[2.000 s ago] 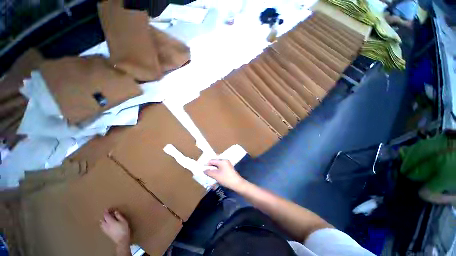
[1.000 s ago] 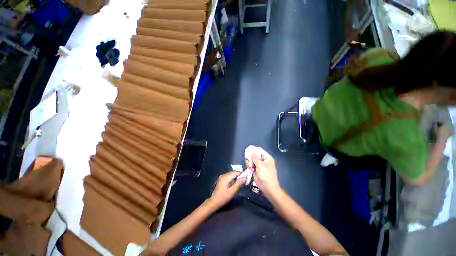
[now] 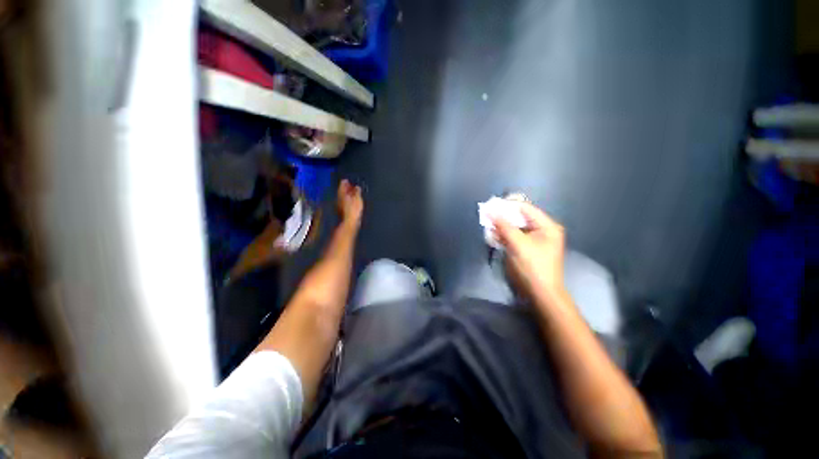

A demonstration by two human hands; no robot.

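Observation:
A small white crumpled wad is pinched in the fingertips of my right hand, out in front of my body above the floor. My left hand is stretched forward at the left, beside the shelving under the table. It is small and blurred, and I see nothing in it. Its finger shape is hard to make out.
A white table edge runs down the left, blurred. Pale bars and a blue bin are below it. The grey-blue floor lies ahead. More pale bars and blue things stand at the right.
The view has turned down to the floor and my legs. My hands have moved apart; the left now reaches forward on the left. The white wad stays in my right hand. The panels are out of view.

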